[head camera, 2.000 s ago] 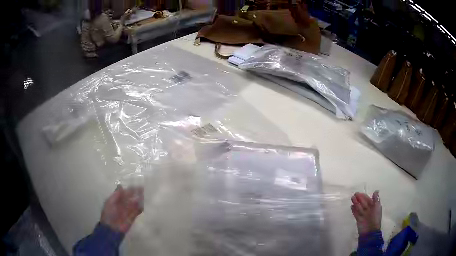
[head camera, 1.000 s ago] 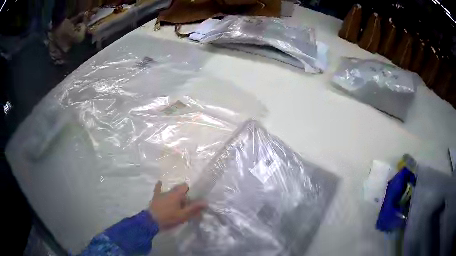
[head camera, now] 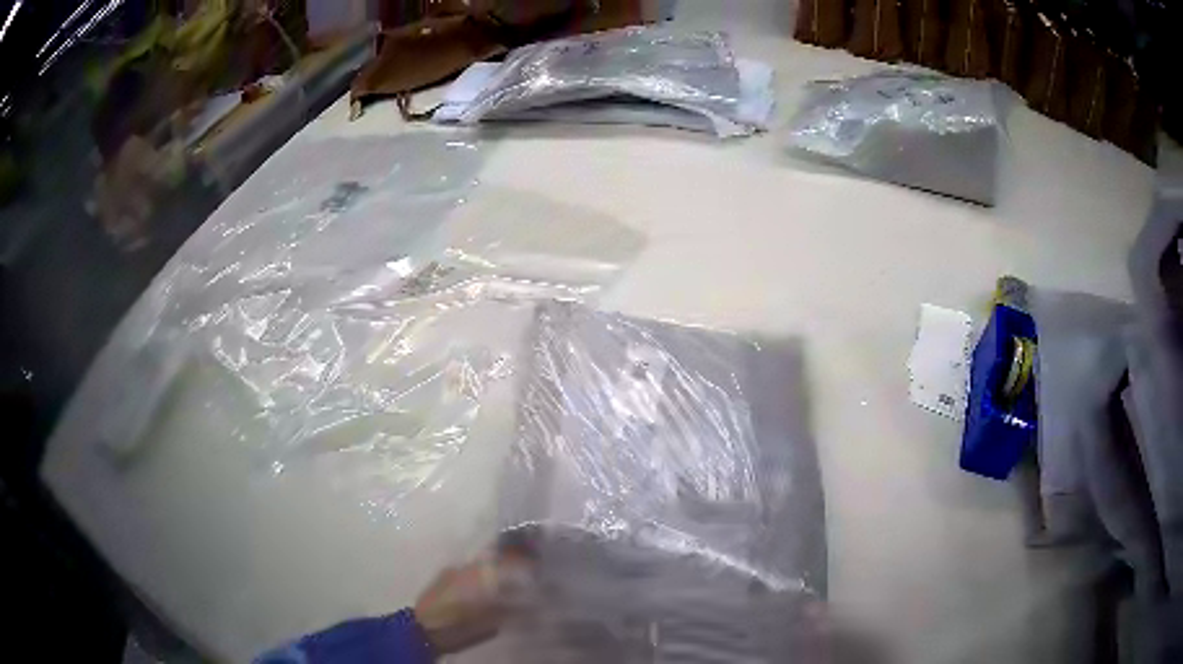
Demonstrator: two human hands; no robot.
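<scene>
A grey-white wrapped bag (head camera: 785,428) lies on the table in front of me, its upper part covered by a shiny, crinkled clear poly bag (head camera: 636,415). The plastic's edge crosses the lower part of the wrapped bag. My left hand (head camera: 474,603) is blurred at the lower left, its fingers closed at the package's left edge, on the plastic. My right hand cannot be made out; only a faint blur shows at the package's lower right. Empty clear poly bags (head camera: 279,350) lie flat at the left.
A blue tape dispenser (head camera: 999,402) stands at right beside a white label sheet (head camera: 941,361). Grey wrapped bags (head camera: 1083,402) are at far right. Two plastic-covered packages (head camera: 623,78) (head camera: 908,130) lie at the far side. Brown bags (head camera: 960,46) stand behind; another brown bag (head camera: 422,59) is far left.
The view has swung right. The package, tilted a second ago, now lies nearly square to me. The right hand, seen two seconds ago, is no longer clear. My left hand is lower at the package's edge.
</scene>
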